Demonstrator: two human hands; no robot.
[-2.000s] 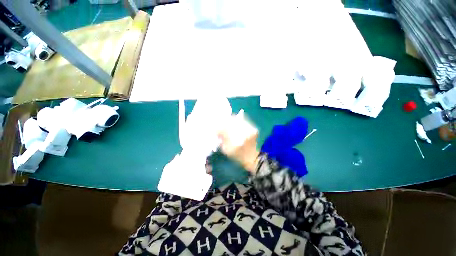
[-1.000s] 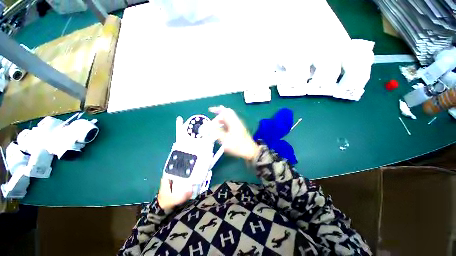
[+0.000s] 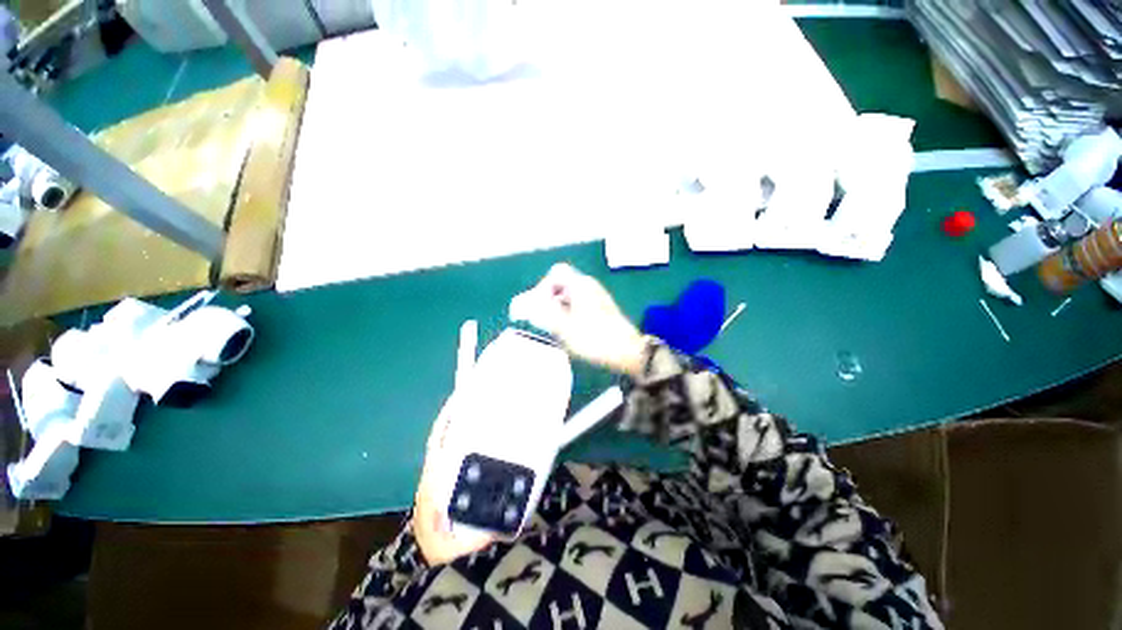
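A white security camera (image 3: 523, 382) with a black panel is held over the green bench in front of me, with two white antennas spread at its sides. My left hand (image 3: 433, 498) grips it from its left and underside, partly hidden by it. My right hand (image 3: 576, 314) is above its upper end, fingertips pinching a small white wad (image 3: 529, 305); whether the wad touches the camera is unclear. A blue cloth (image 3: 689, 316) lies beside my right forearm, partly covered by the sleeve.
Several white cameras (image 3: 135, 357) lie at the left. More white units (image 3: 800, 209) stand along the white sheet (image 3: 406, 185). At right are a red cap (image 3: 958, 223), thin sticks (image 3: 995, 320), a clear piece (image 3: 849, 364) and an orange-brown bottle (image 3: 1085, 261). A metal post (image 3: 123, 172) crosses upper left.
The camera has turned and tilted, its black panel moving down and right and its round lens face now out of sight. My right hand has shifted slightly right, beyond the camera's upper end.
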